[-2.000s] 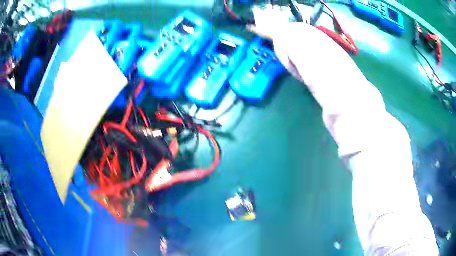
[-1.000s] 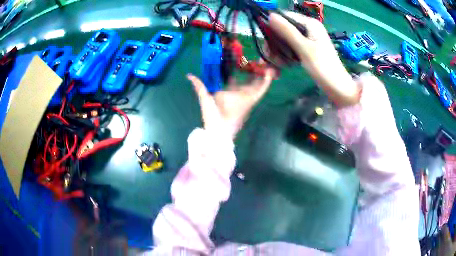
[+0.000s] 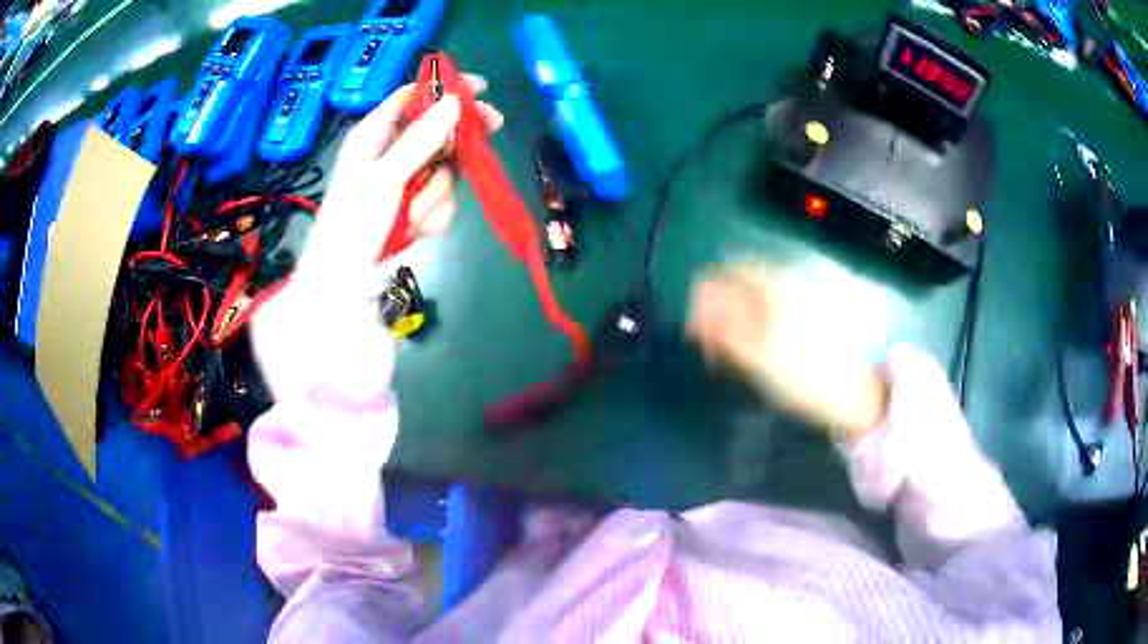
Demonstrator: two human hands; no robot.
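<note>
My left hand (image 3: 409,170) grips a red battery clamp (image 3: 494,189), its jaws pointing up and its red lead running down toward the front of the mat. A blurred red piece (image 3: 541,396) lies near the lead's lower end. A blue battery tester (image 3: 573,107) lies on the mat right of my left hand, with a black clamp with copper-coloured jaws (image 3: 555,208) beside it. My right hand (image 3: 781,333) is blurred in front of the black power box (image 3: 881,176); whether it holds anything cannot be told.
The voltmeter display (image 3: 933,71) glows red on the box. Blue testers (image 3: 300,94) stand in a row at the left, above piled red and black leads (image 3: 170,352). A tan cardboard sheet (image 3: 88,289) and a blue bin (image 3: 214,528) are at left. A small yellow-and-metal item (image 3: 404,306) lies on the mat.
The blue tester now lies on the mat. My left hand has moved left and taken the red clamp. My right hand has come down from the bundled leads. The power box shows fully.
</note>
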